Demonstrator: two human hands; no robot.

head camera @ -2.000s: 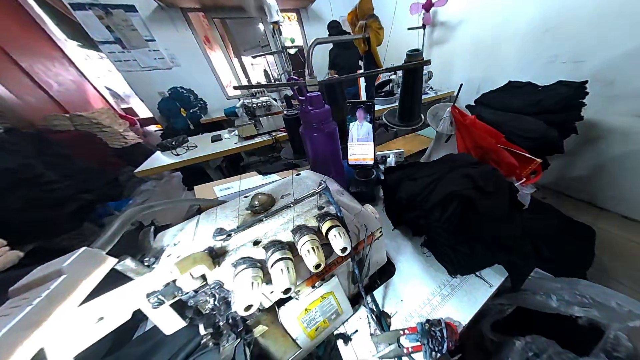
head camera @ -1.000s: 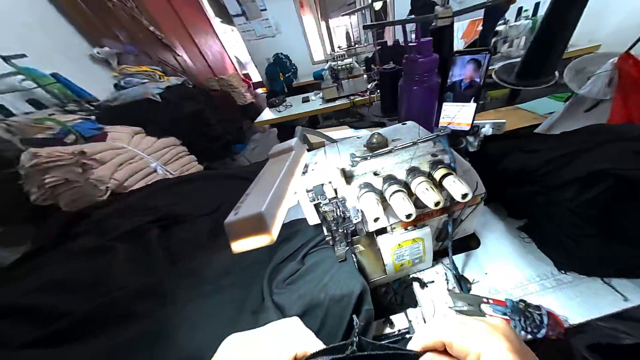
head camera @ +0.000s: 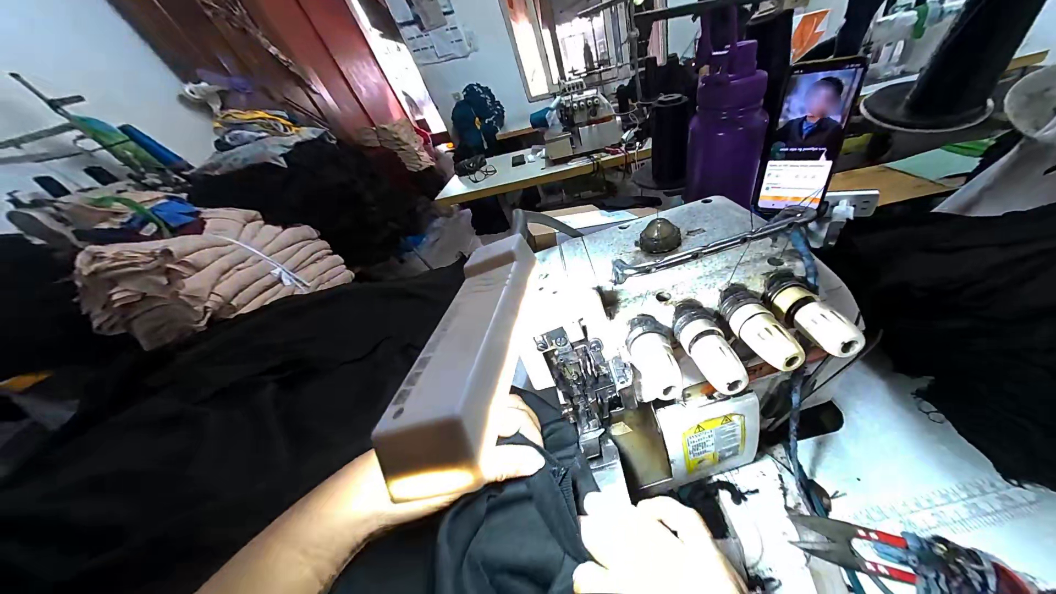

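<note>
An overlock sewing machine (head camera: 693,247) with several white tension knobs stands before me. Black fabric (head camera: 511,528) lies bunched at its presser foot (head camera: 590,421). My left hand (head camera: 503,454), partly hidden beneath the white lamp bar (head camera: 462,363), grips the fabric left of the foot. Close to the front of the foot, my right hand (head camera: 652,544) pinches the fabric's edge, its fingers washed out by bright light. Thread snips (head camera: 874,549) with red-marked handles rest on the table to the right of that hand.
Black cloth (head camera: 206,396) spreads over the left side. Behind it sits a stack of beige folded pieces (head camera: 214,272). A purple bottle (head camera: 726,124) and a propped phone (head camera: 808,140) stand behind the machine. More black fabric (head camera: 957,313) is heaped at the right.
Two seconds ago neither hand was at the machine's foot; both then came in at the bottom holding black fabric. Since one second ago, my left hand has moved up beside the foot. The view has swung left.
</note>
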